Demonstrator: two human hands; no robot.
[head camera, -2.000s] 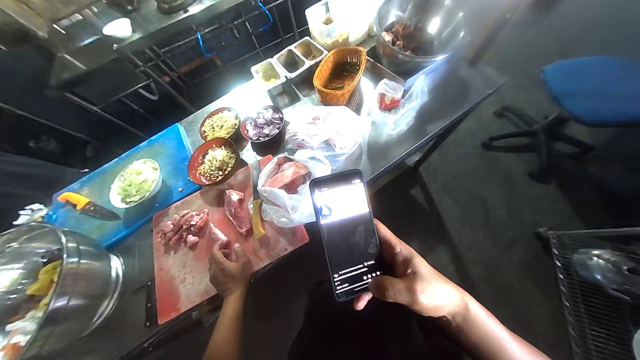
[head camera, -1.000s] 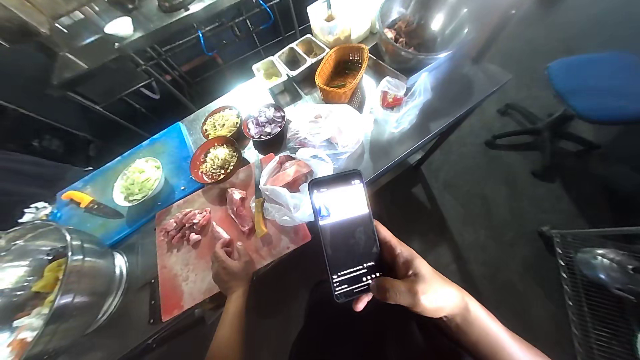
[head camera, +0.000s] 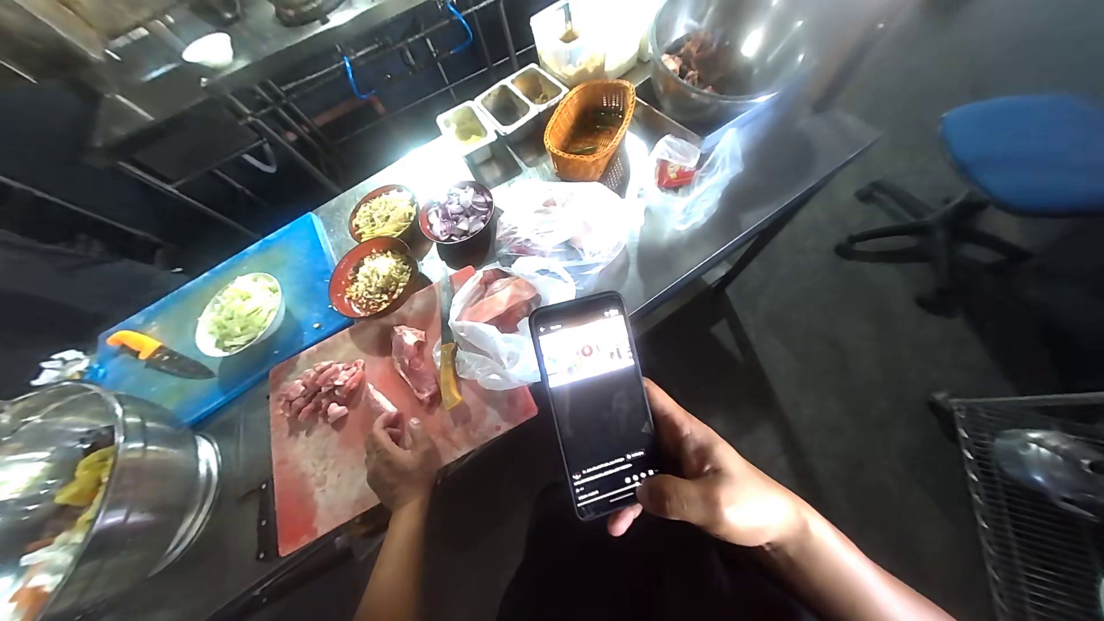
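Observation:
My right hand (head camera: 707, 483) holds a black smartphone (head camera: 595, 414) upright, its screen lit. My left hand (head camera: 402, 457) rests at the near part of a red cutting board (head camera: 319, 492), its fingertips at a small strip of raw meat (head camera: 379, 402); whether they grip it is unclear. Cut meat pieces (head camera: 323, 392) lie in a pile left of it. A larger raw meat piece (head camera: 415, 362) lies to the right, beside a knife with a yellow handle (head camera: 449, 375). More raw meat (head camera: 500, 299) sits in an open plastic bag (head camera: 492, 366) at the board's right edge.
A blue cutting board (head camera: 285, 259) holds a bowl of chopped green vegetable (head camera: 241, 313) and an orange-handled knife (head camera: 159, 354). Bowls of chopped ingredients (head camera: 377, 280), a wicker basket (head camera: 591, 129) and steel bowls (head camera: 147, 474) surround the boards. A blue chair (head camera: 1026, 151) stands right.
The picture on the phone's screen has changed. Both hands have stayed in nearly the same places.

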